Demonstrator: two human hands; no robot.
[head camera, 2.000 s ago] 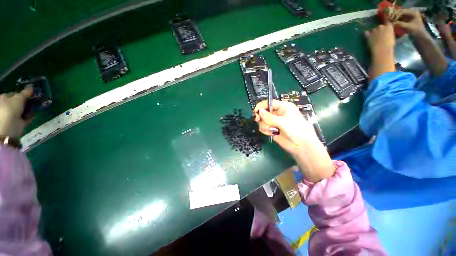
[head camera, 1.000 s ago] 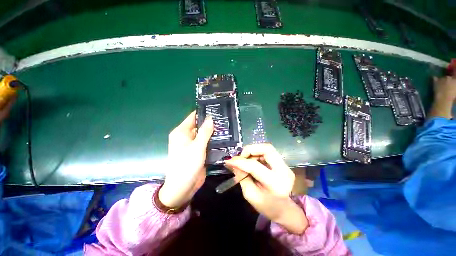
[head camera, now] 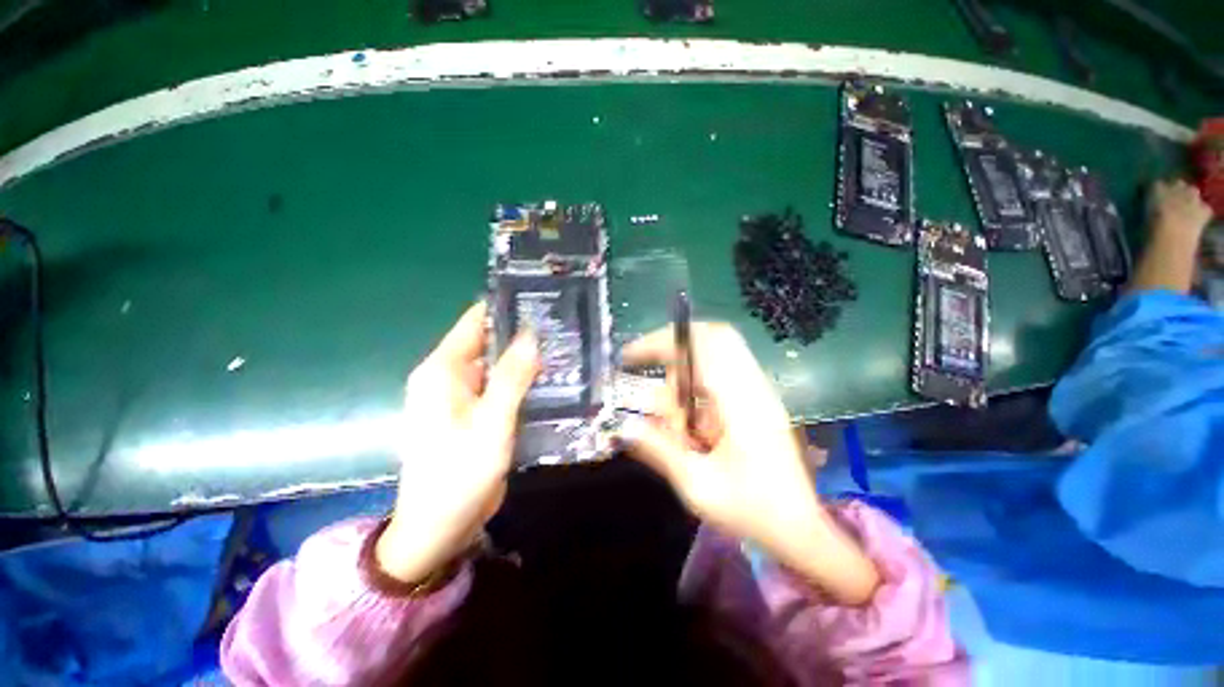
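My left hand (head camera: 463, 436) holds an open phone unit (head camera: 550, 322) upright in the picture, its main board end away from me and my thumb on the battery. My right hand (head camera: 718, 430) holds dark tweezers (head camera: 686, 356) pointing up between the fingers. Its thumb and forefinger are at the unit's lower right corner; whether they hold a small part cannot be told. A clear sheet (head camera: 651, 285) lies right of the unit, partly hidden by my right hand. A row of tiny white pieces (head camera: 646, 219) lies above it. A heap of small black parts (head camera: 792, 275) lies further right.
Several more phone units (head camera: 877, 168) lie at the right, one nearer the front edge (head camera: 952, 315). A white rail (head camera: 537, 65) crosses behind, with units on the belt (head camera: 678, 11) beyond. A black cable (head camera: 40, 389) hangs at the left. Another person's blue sleeve (head camera: 1141, 403) is at the right.
My left hand has come from the belt with a phone unit, now in front of me. Since one second ago, the tweezers have swung from pointing down-left to upright in my right hand.
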